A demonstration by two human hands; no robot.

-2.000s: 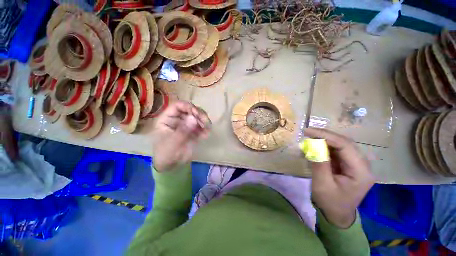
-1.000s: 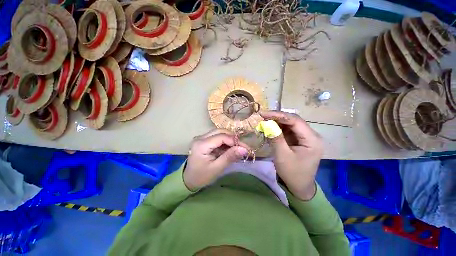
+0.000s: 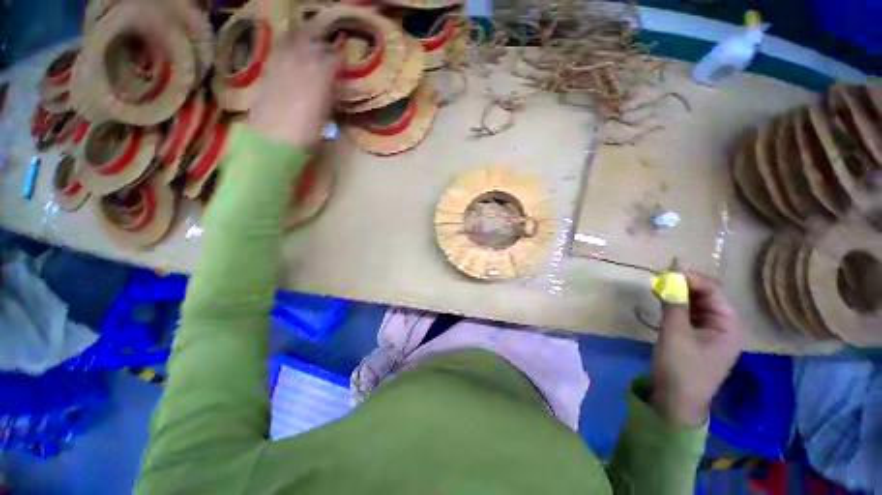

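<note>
A tan woven ring (image 3: 456, 253) lies flat on the table in front of me, with brown cord in its open centre. My left hand (image 3: 292, 89) is stretched over the heap of woven rings (image 3: 132, 219) with red inner bands at the left. It is blurred, and I cannot tell whether its fingers grip a ring. My right hand (image 3: 698, 346) is at the table's front edge, right of the flat ring, closed on a yellow-handled tool (image 3: 671, 286). A thin dark cord seems to hang beside this hand.
A brown cord pile (image 3: 580, 58) lies at the table's far edge. A squeeze bottle (image 3: 730, 55) stands behind it to the right. A cardboard sheet (image 3: 633, 179) with a small white piece (image 3: 666, 220) lies right of the ring. Leaning rows of corded rings (image 3: 822, 280) stand at the far right.
Both hands have parted from the cord at the flat ring's front edge. My left hand has moved up left to the ring heap. My right hand has moved right with the yellow-handled tool.
</note>
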